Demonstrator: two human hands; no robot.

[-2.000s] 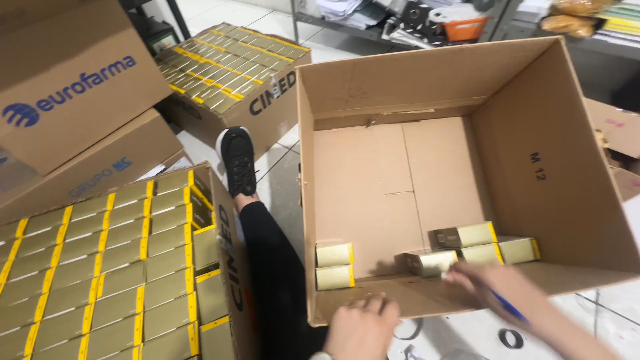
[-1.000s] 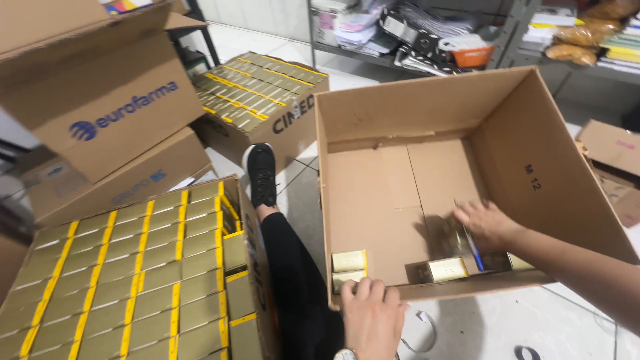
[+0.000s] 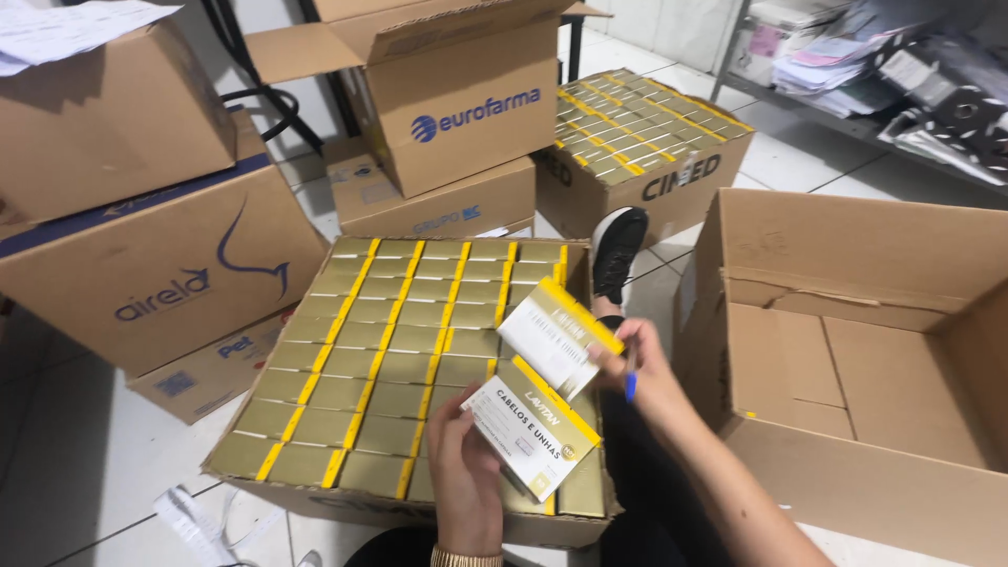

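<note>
My left hand (image 3: 466, 465) holds a white, gold and yellow Lavitan carton (image 3: 535, 429), its printed face turned up. A second such carton (image 3: 555, 339) is in my right hand (image 3: 642, 362), just above and partly behind the first; a blue pen (image 3: 631, 374) is also tucked in that hand. Both cartons are over the right part of a cardboard box (image 3: 315, 498) packed with rows of gold cartons with yellow edges (image 3: 394, 346). On the right stands a large open cardboard box (image 3: 866, 472); its near inside is hidden by its front wall.
Behind are a Eurofarma box (image 3: 472, 118) on another cardboard box (image 3: 504, 197) and a second box of gold cartons (image 3: 685, 189). Stacked boxes (image 3: 157, 276) stand left. My shoe (image 3: 618, 256) is between boxes. A metal shelf (image 3: 835, 118) holds papers; paper strips (image 3: 193, 528) lie on the tiles.
The view has swung left. My hands have moved from the large open box to the packed box, and each now holds a carton.
</note>
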